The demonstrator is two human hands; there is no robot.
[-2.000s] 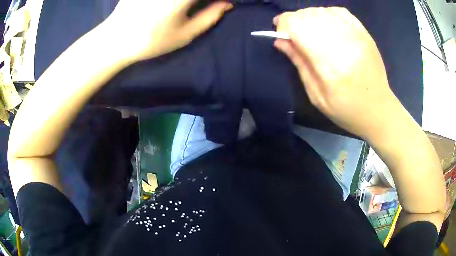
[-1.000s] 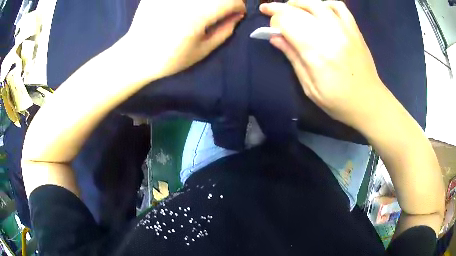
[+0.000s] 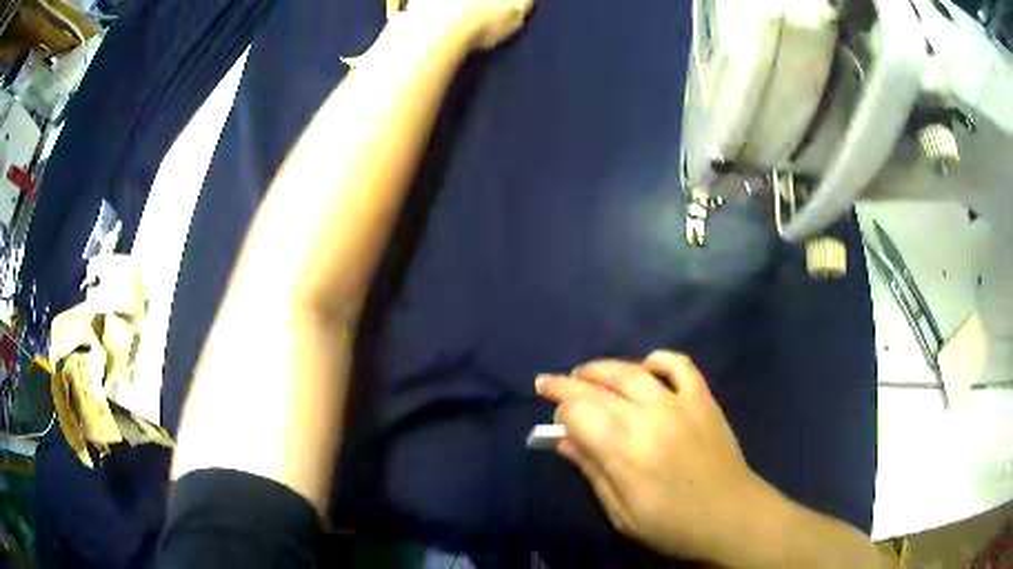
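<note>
A large navy cloth (image 3: 533, 245) covers most of the white machine table. My right hand (image 3: 655, 456) is at the lower centre over the cloth. It holds a small white flat piece, likely tailor's chalk (image 3: 544, 436), at its fingertips. My left hand (image 3: 494, 20) is at the top edge, partly cut off, with my forearm reaching across the cloth. It rests at the cloth, but its fingertips are too unclear to tell if it grips. The sewing machine head (image 3: 766, 100) stands over the cloth, its presser foot (image 3: 696, 222) above the cloth.
Thread snips (image 3: 911, 291) lie on the white table (image 3: 922, 467) at the right. Tan fabric or paper scraps (image 3: 94, 372) hang at the left edge. More dark cloth lies at the far left. Cream ribbed knobs (image 3: 826, 257) are on the machine.
The view has shifted up, so the machine head shows. My left arm now reaches far forward, away from my right hand. The vent flaps and jeans are no longer visible; my right hand still holds the white piece.
</note>
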